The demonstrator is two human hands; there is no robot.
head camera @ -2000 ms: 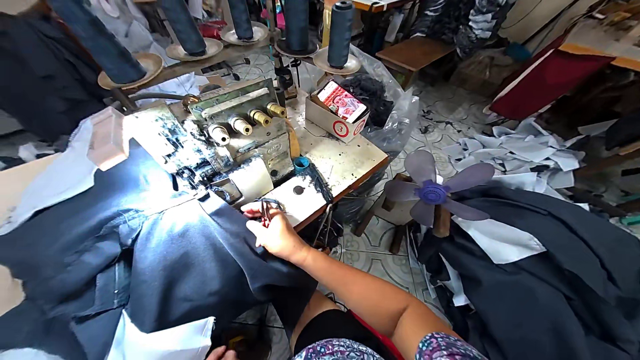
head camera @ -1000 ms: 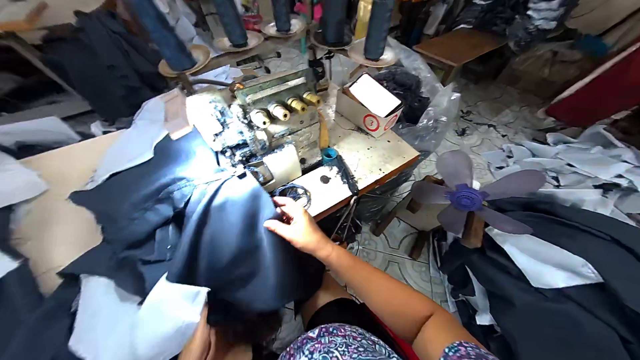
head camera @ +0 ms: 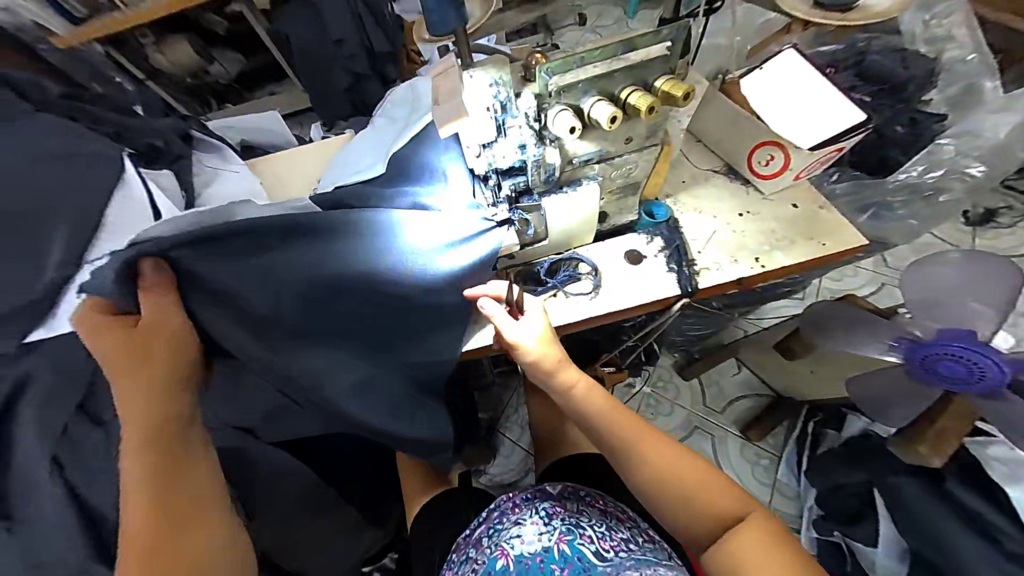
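My left hand [head camera: 152, 328] grips the edge of a dark navy cloth [head camera: 336, 296] at the left and holds it raised. The cloth runs up to the needle area of an overlock sewing machine [head camera: 576, 144], lit by a bright lamp. My right hand [head camera: 524, 324] is by the cloth's right edge, at the front of the machine. Small dark metal thread snips [head camera: 514, 298] are held in its fingers. Just right of them, tangled blue thread [head camera: 564, 274] lies on the machine table [head camera: 736, 232].
An open cardboard box [head camera: 732, 136] and a small teal cup [head camera: 654, 213] stand on the table. A fan with a purple hub [head camera: 956, 362] is at the right, near dark cloth on the floor. Pale fabric pieces [head camera: 376, 136] lie behind the navy cloth.
My left hand, low at the bottom edge earlier, is now up at the left with the cloth's edge in its grip. The view has moved closer to the machine.
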